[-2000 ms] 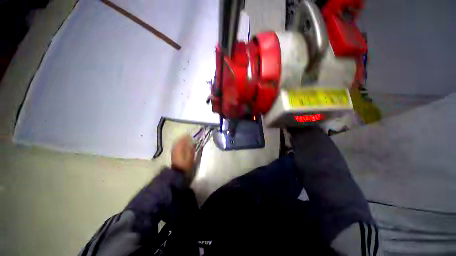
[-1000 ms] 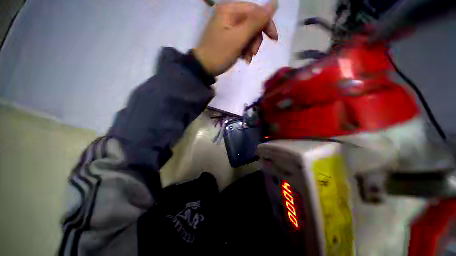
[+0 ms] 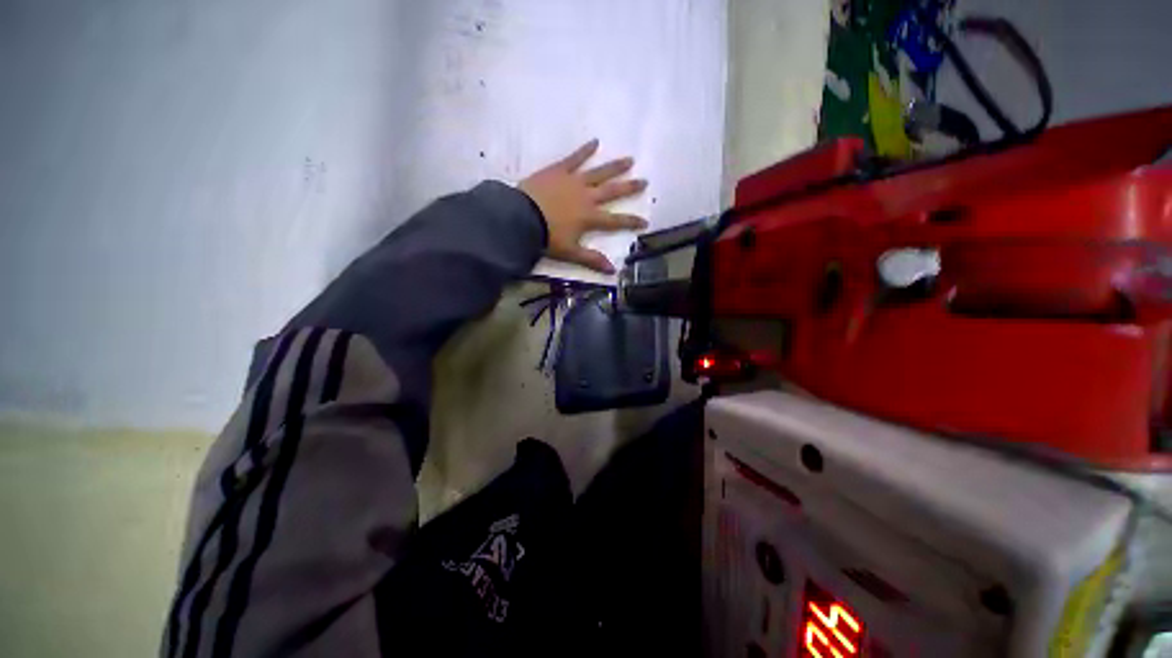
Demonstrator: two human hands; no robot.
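My left hand (image 3: 585, 208) lies flat with spread fingers on the white paper marker (image 3: 386, 90), just left of the blade area. The red body of the cutting machine (image 3: 951, 283) fills the right side. Its off-white control box (image 3: 874, 514) with glowing red digits is below. The dark base plate (image 3: 613, 354) lies on the table at the edge of the fabric lay. The knife and stand are hard to make out at that edge. My right hand is not in view, hidden behind the machine or out of the picture.
Thin dark fabric offcuts (image 3: 550, 315) lie left of the base plate. The cream table (image 3: 97, 540) shows at the lower left. Mixed coloured scraps (image 3: 887, 77) and a dark cable (image 3: 1028, 71) are at the upper right, beyond the table edge.
My left hand has come down from above the lay and now rests flat on the paper. The machine and control box look larger and closer, and the brown strip is out of view.
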